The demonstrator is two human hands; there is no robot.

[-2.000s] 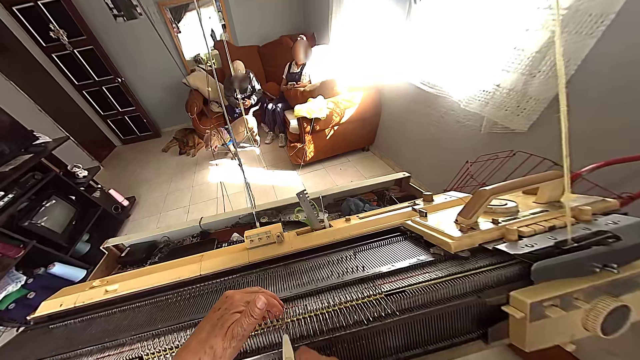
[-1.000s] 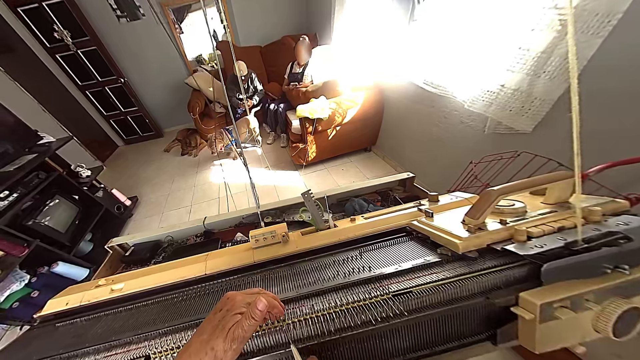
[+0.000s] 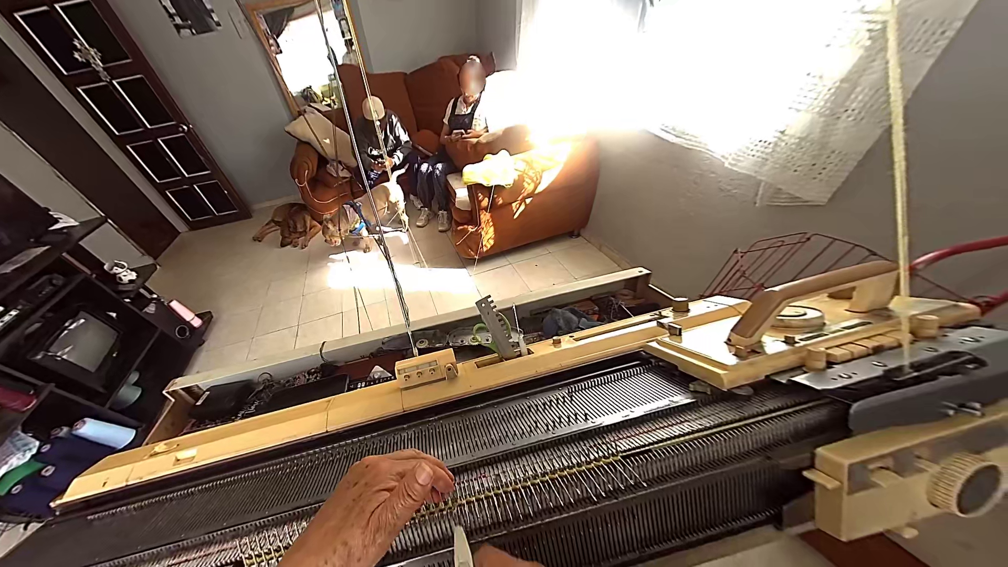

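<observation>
A knitting machine's double needle bed (image 3: 551, 425) runs across the view, with yellowish yarn (image 3: 551, 477) lying along its needles. My left hand (image 3: 378, 500) rests over the near needles, fingers curled and thumb near the index fingertip; whether it pinches anything is hidden. Low in the view is my right hand (image 3: 504, 556), mostly cut off by the frame's edge, beside a pale pointed tool (image 3: 462, 545). Its grip on that tool cannot be made out. The cream carriage (image 3: 709, 358) with its handle sits at the right end of the beds, and a yarn strand (image 3: 898, 157) hangs down to it.
Behind the beds is a long tray (image 3: 260, 394) of odds and ends. A knobbed cream front carriage (image 3: 882, 480) juts out at right. A red wire rack (image 3: 776, 264) stands behind. Two people sit on a brown sofa (image 3: 567, 189), dogs near them. Dark shelves (image 3: 87, 346) are at left.
The pale tool by my right hand shows more than one second ago. My left hand stays over the same part of the needles. One dog near the sofa has moved.
</observation>
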